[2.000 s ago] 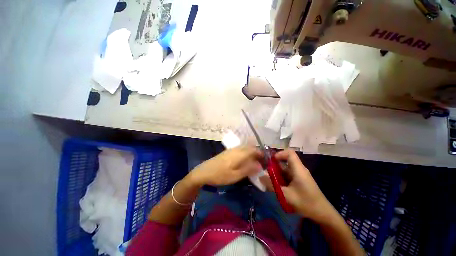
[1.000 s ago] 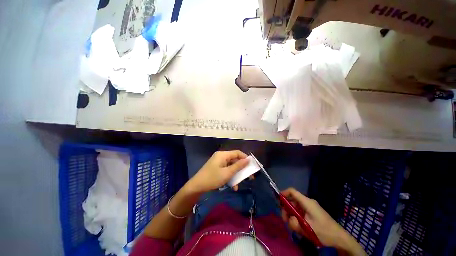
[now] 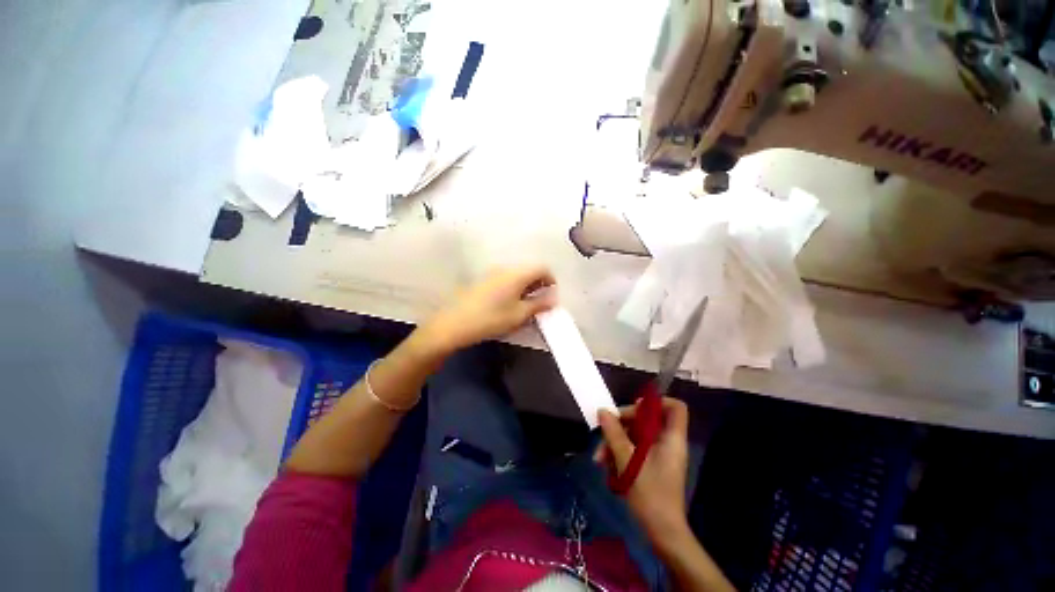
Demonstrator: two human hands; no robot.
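Observation:
A narrow white fabric strip (image 3: 575,364) is stretched flat between my hands above my lap at the table's edge. My left hand (image 3: 506,306) pinches its upper end. My right hand (image 3: 650,457) holds red-handled scissors (image 3: 640,442), blades pointing up and slightly right, and its fingers also touch the strip's lower end. The blades look closed and are away from the strip. A fanned pile of white strips (image 3: 735,283) lies below the machine needle and reaches toward the table edge.
The sewing machine (image 3: 856,127) stands at the right of the table (image 3: 382,283). Loose white pieces (image 3: 347,174) with blue bits lie at table left. A blue basket (image 3: 303,382) holding white cloth is at lower left; another blue basket (image 3: 835,509) is under the table at right.
The strip was folded small in my left hand; now it is extended between both hands. My left hand has moved up to the table edge. The scissors have swung upright, away from the strip.

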